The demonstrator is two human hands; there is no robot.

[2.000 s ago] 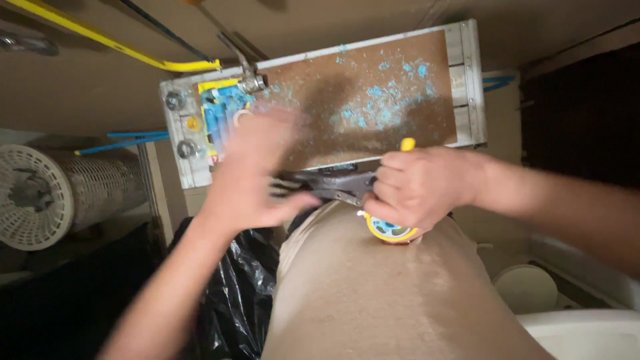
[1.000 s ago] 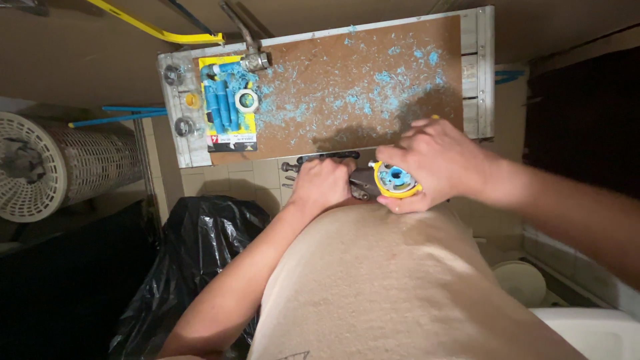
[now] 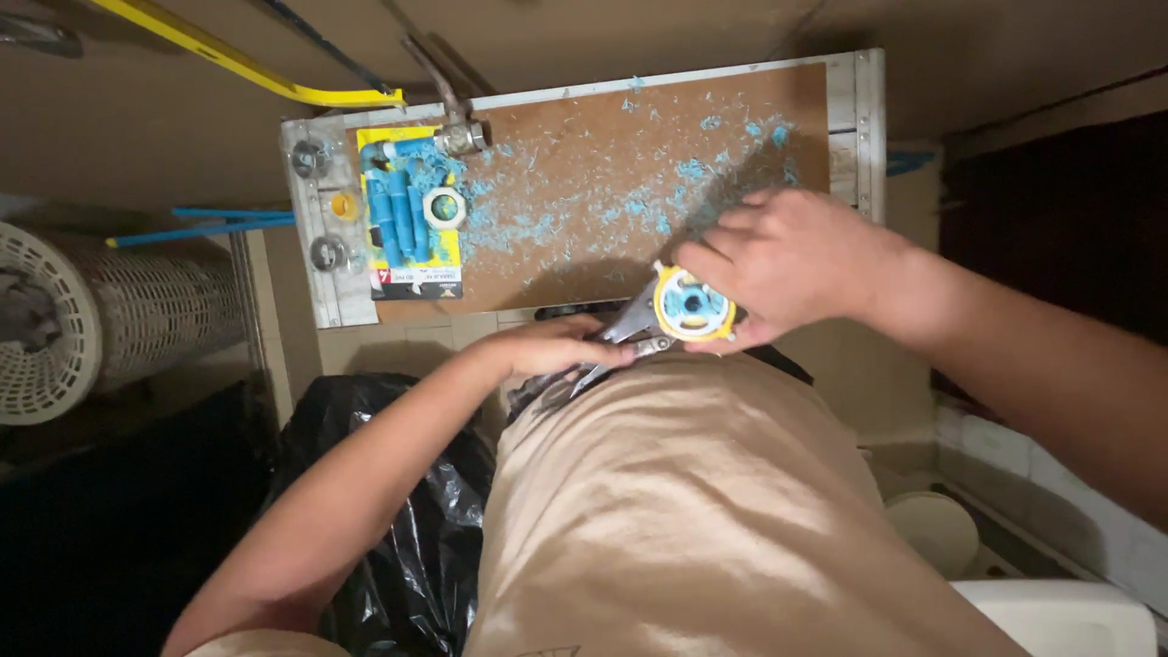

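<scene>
My left hand [image 3: 566, 349] is closed on the handles of metal locking pliers [image 3: 630, 328], low in front of my shirt. Beside the pliers' upper end, my right hand [image 3: 776, 265] holds a round yellow and white pipe-threading die [image 3: 695, 303] with blue plastic bits in it. Whether the jaws touch the die, I cannot tell. Blue plastic shavings [image 3: 538, 224] lie scattered over the brown board [image 3: 584, 164]. At the board's left, short blue pipe pieces [image 3: 397, 214] and a white ring nut [image 3: 444, 208] rest on a yellow package [image 3: 447, 283], beneath a metal pipe fitting [image 3: 461, 137].
A yellow hacksaw frame [image 3: 265, 78] lies beyond the board. Blue pipes [image 3: 210, 228] stick out at the left, near a white plastic basket [image 3: 146, 319]. A black plastic bag [image 3: 401, 538] is below my left forearm. Round fittings in clear packaging [image 3: 324, 251] sit on the table's left edge.
My left hand, blurred and partly over the board two seconds ago, is now lower at the pliers' handles. The die has turned its face more toward the view in my right hand.
</scene>
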